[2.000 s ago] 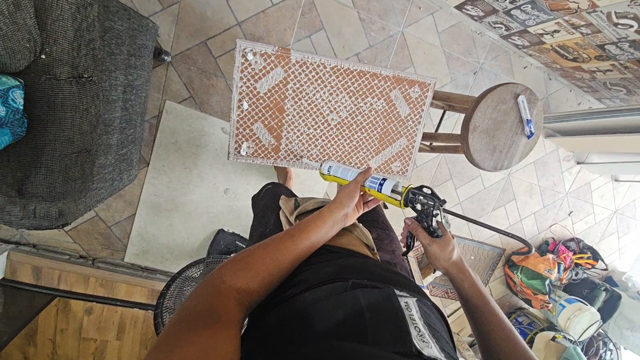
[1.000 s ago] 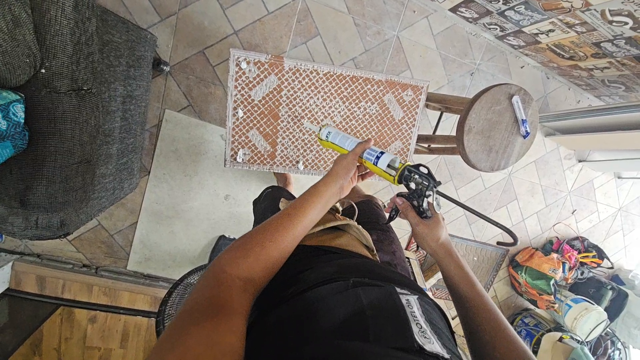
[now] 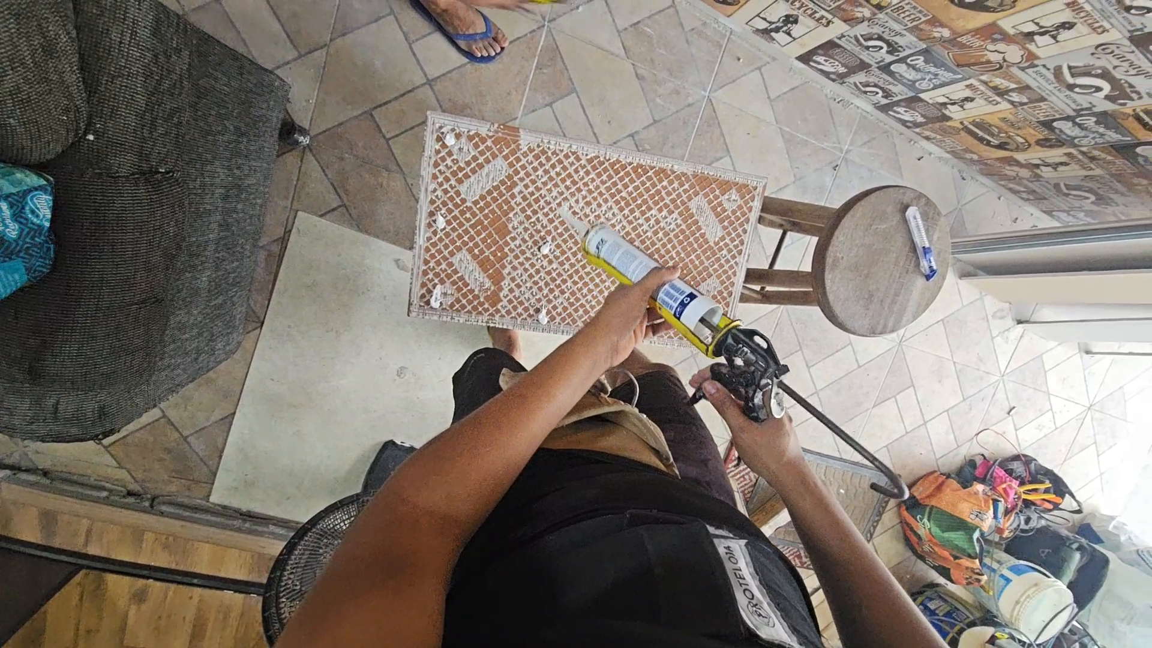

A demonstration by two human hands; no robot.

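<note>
My left hand [image 3: 632, 315] is wrapped around the barrel of a yellow caulking gun [image 3: 661, 290] loaded with a white sealant cartridge. My right hand [image 3: 751, 423] grips the black handle and trigger at its rear, and the bent plunger rod sticks out behind. Over the back of a tile [image 3: 576, 198], whose orange-brown face carries a white diamond grid, points the cartridge's nozzle; contact cannot be told. Several white dabs of sealant lie on the tile, mostly on its left half and lower edge. The tile's right end lies by a round wooden stool [image 3: 877, 261].
A pale slab [image 3: 342, 360] lies on the tiled floor at left, beside a dark grey armchair [image 3: 135, 216]. On the stool lies a small blue-and-white tube-like item [image 3: 920, 241]. Bags [image 3: 954, 522] and a white bucket [image 3: 1026, 594] stand lower right. Another person's foot [image 3: 468, 27] shows at the top.
The nozzle has moved away from the tile's lower edge to over its middle. More white dabs show near the tile's lower edge and middle. Another person's foot has come into view at the top.
</note>
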